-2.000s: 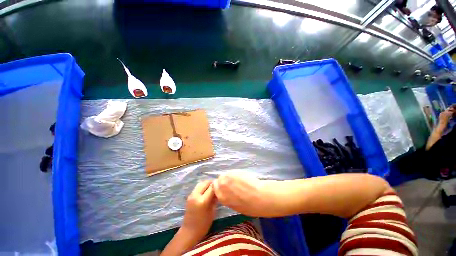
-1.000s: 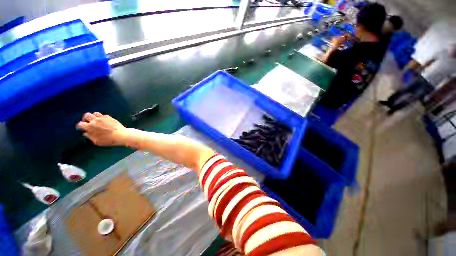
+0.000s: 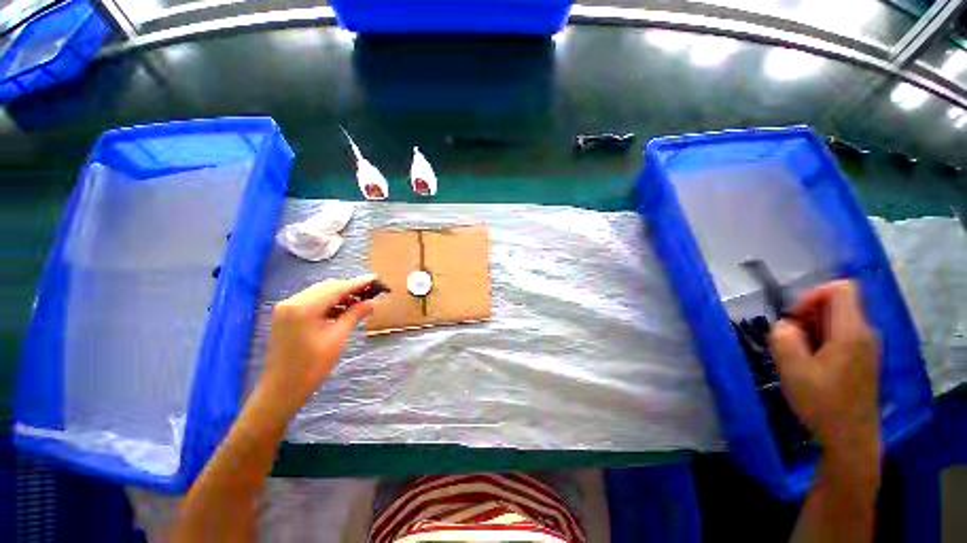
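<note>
My left hand point(image 3: 308, 334) holds a small dark part point(image 3: 366, 294) between thumb and fingers, over the left edge of the cardboard pad point(image 3: 458, 278). A small white dish point(image 3: 420, 283) sits on the pad's dark middle line. My right hand point(image 3: 829, 350) is over the right blue tray point(image 3: 679, 249) and holds a long black part point(image 3: 766, 286), blurred, its far end pointing up and away. More long black parts point(image 3: 755, 345) lie heaped in that tray, partly hidden by the hand.
The left blue tray point(image 3: 201, 392) has a few dark bits by its right wall. Two white squeeze bottles point(image 3: 370, 178) and a white rag point(image 3: 316, 233) lie behind the pad. A black piece point(image 3: 604, 140) lies on the green belt point(image 3: 509, 117). Wrinkled plastic sheet point(image 3: 594, 350) covers the bench.
The view has swung back left from the line and the other people. My right hand has moved from over the belt to the right tray and now holds a long part. My left hand has come into view.
</note>
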